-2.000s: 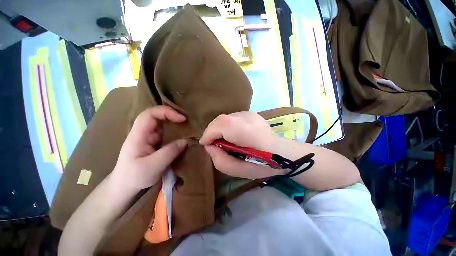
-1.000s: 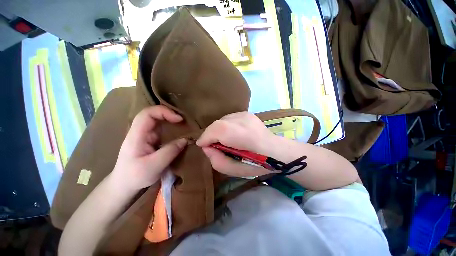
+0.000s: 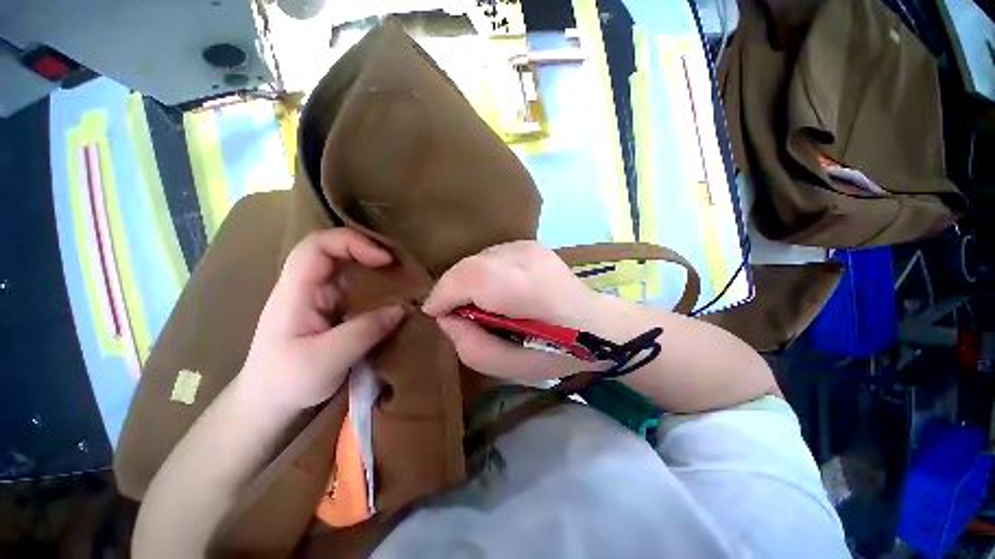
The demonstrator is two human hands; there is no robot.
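The brown bag body (image 3: 431, 164) lies over my lap and the table's front edge, its pointed top fold standing up. My left hand (image 3: 316, 317) pinches the bag's edge between thumb and fingers. My right hand (image 3: 507, 300) pinches the same edge close beside the left thumb and holds a slim red-and-black tool (image 3: 535, 333) against the palm, its black cord loop sticking out to the right. The tool's tip is hidden by the fingers. A brown strap (image 3: 655, 253) loops out to the right. An orange and white label (image 3: 351, 470) shows in the opening below my left hand.
The template (image 3: 682, 142) with yellow tape lies behind the bag. The white machine head (image 3: 142, 44) is at upper left. A brown bag pile (image 3: 862, 120) is at right, with blue bins (image 3: 940, 480) below it. A green object (image 3: 624, 406) is by my lap.
Both hands and the pinched edge have shifted slightly left. The bag's top fold leans a little further left. The red-and-black tool has tilted slightly in my right hand.
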